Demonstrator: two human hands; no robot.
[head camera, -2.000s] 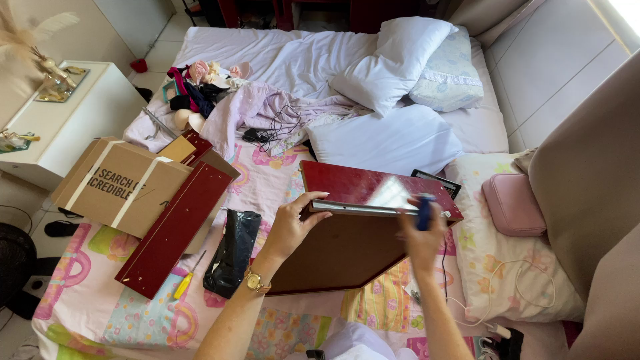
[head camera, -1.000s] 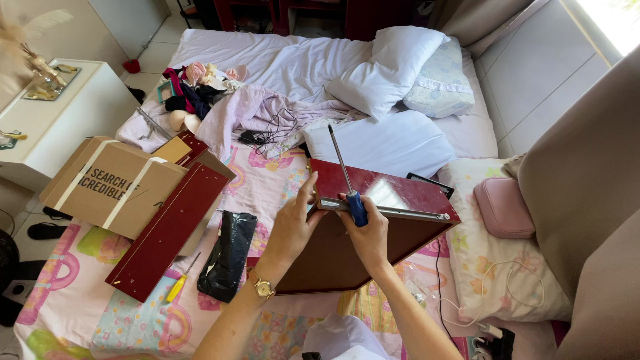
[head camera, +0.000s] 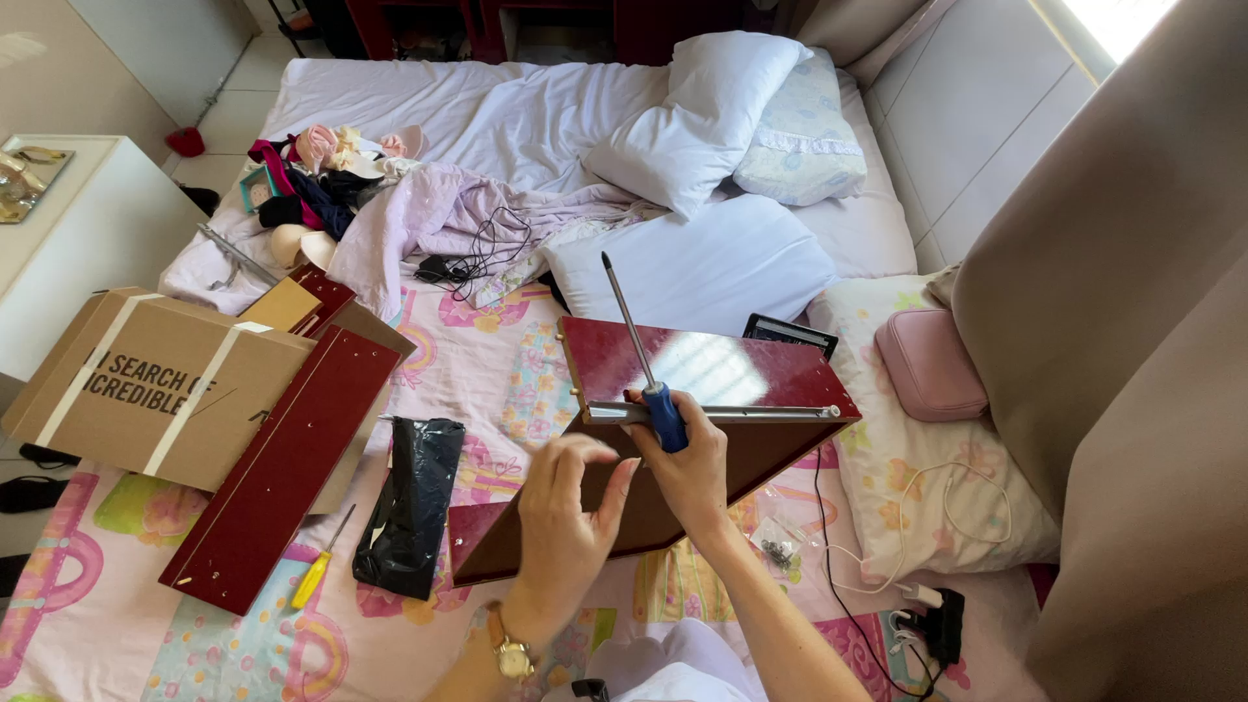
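A glossy dark red drawer (head camera: 673, 366) stands tilted on the bed, its brown underside toward me. A metal drawer slide rail (head camera: 760, 413) runs along the edge of its upper panel. My right hand (head camera: 687, 458) holds a screwdriver with a blue handle (head camera: 666, 419), its shaft pointing up and away, and touches the drawer at the rail. My left hand (head camera: 570, 507), with a gold watch (head camera: 512, 655) at the wrist, is lifted just in front of the drawer, thumb and fingers apart and nothing seen between them.
Left of the drawer lie a black plastic package (head camera: 409, 507), a yellow-handled screwdriver (head camera: 312, 580), a red panel (head camera: 283, 468) and a cardboard box (head camera: 166, 385). To the right are a small bag of screws (head camera: 778, 546), cables, a pink case (head camera: 931, 364) and a dark-framed device (head camera: 790, 334). Pillows lie behind.
My left hand has come off the drawer's rail corner and moved down toward me. The blue screwdriver, blurred near the rail's right part at first, is now upright in my right hand near the left end.
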